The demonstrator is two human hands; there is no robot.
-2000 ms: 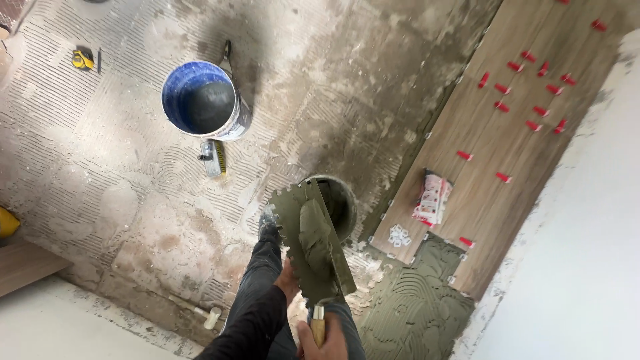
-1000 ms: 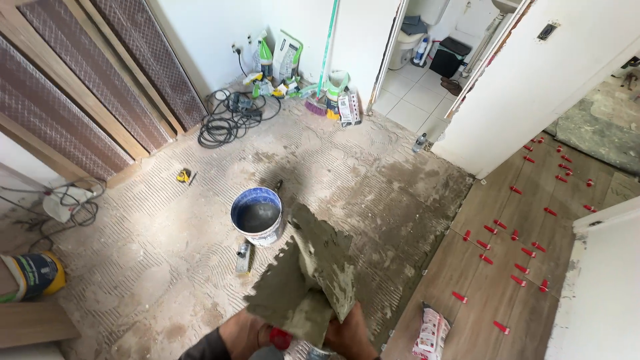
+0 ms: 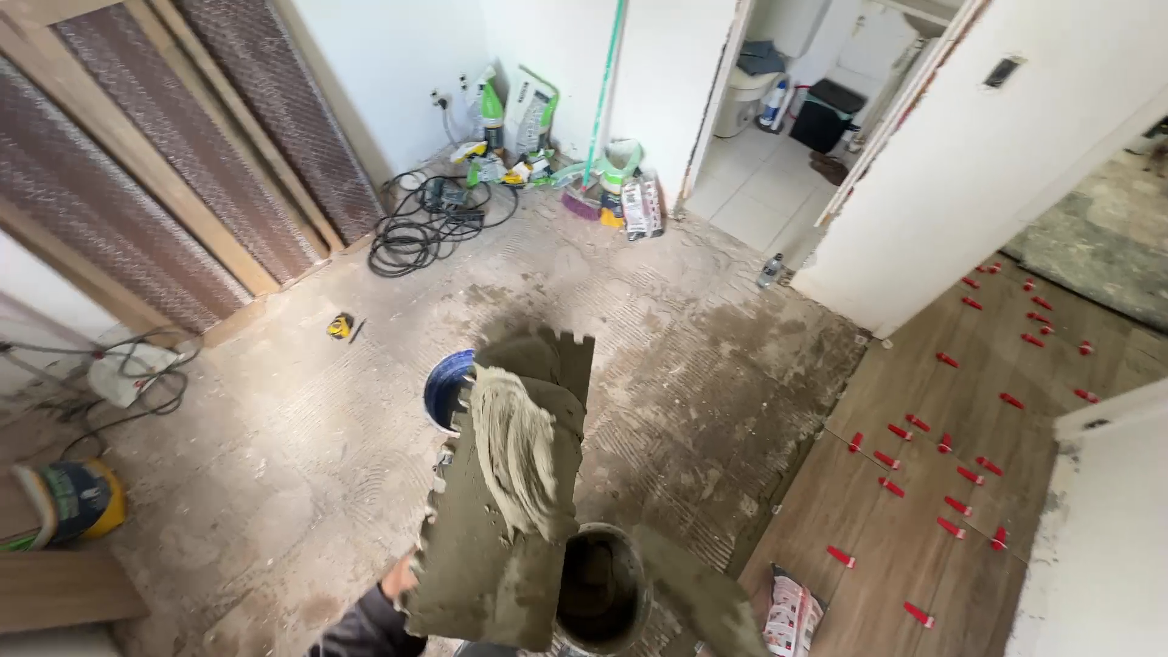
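A notched steel trowel (image 3: 484, 566) fills the lower middle of the view, with a thick ridged heap of grey mortar (image 3: 516, 452) on its blade. At its lower left edge my left hand (image 3: 399, 579) holds it, mostly hidden by the blade. Beside the trowel, on the right, stands a round bucket of mortar (image 3: 599, 584). A blurred, mortar-coated blade (image 3: 703, 584) slants from the bucket's right side to the bottom edge; its handle is not visible. My right hand is not in view. Behind the trowel is a partly covered blue-lined bucket (image 3: 447, 388).
Wood-look floor tiles (image 3: 821, 511) with red levelling wedges lie to the right, with a printed bag (image 3: 792, 613) on them. A tape measure (image 3: 340, 326), coiled cable (image 3: 411, 233), plastic bottle (image 3: 771, 271) and mortar bags (image 3: 532, 111) are farther off. Boards (image 3: 137, 155) lean at the left.
The trowel now shows its broad face with heaped mortar and covers part of the blue-lined bucket. My right hand, visible earlier, has left the view. The mortar bucket has come back into view.
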